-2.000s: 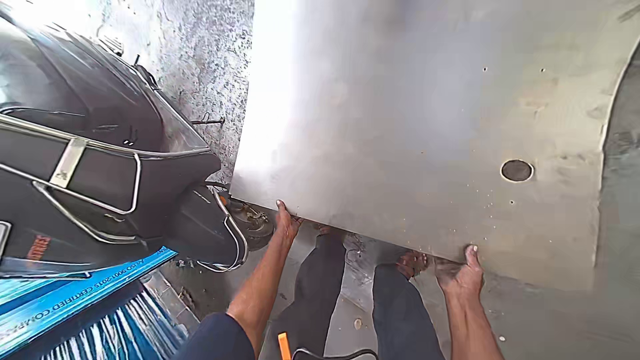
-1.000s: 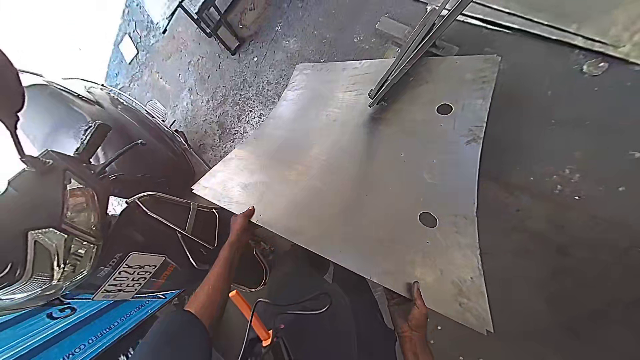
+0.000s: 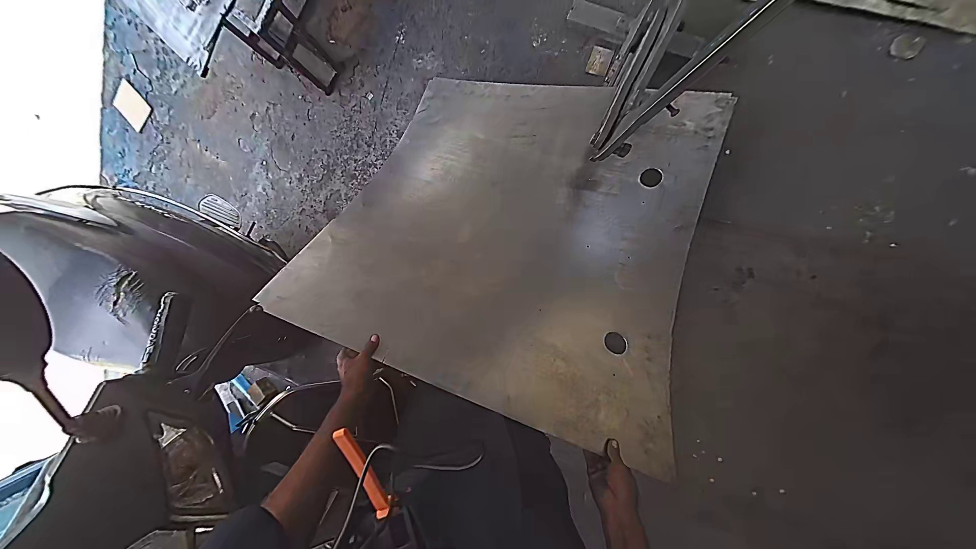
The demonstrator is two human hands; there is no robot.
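Observation:
A large, slightly curved sheet of metal [image 3: 488,252] with two round holes spans the middle of the head view. My left hand [image 3: 358,370] grips its near edge left of centre, thumb on top and fingers underneath. Farther right on that same edge, near the right corner, my right hand [image 3: 611,476] holds it in the same way. The fingers below the sheet are mostly hidden. An orange-handled tool or clamp [image 3: 362,473] with a cable shows between my arms, close to my body.
A parked scooter [image 3: 213,305] stands at the left, close to the sheet's left corner. Metal bars [image 3: 648,84] reach over the sheet's far right part; contact is unclear. A dark metal stand [image 3: 293,49] is at the upper left, and a pale tile piece [image 3: 132,105] lies on the floor.
The view has shifted greatly. The sheet, cut off by the frame two seconds ago, now shows whole, and the metal bars at its far side have come into view. Both hands have kept their hold.

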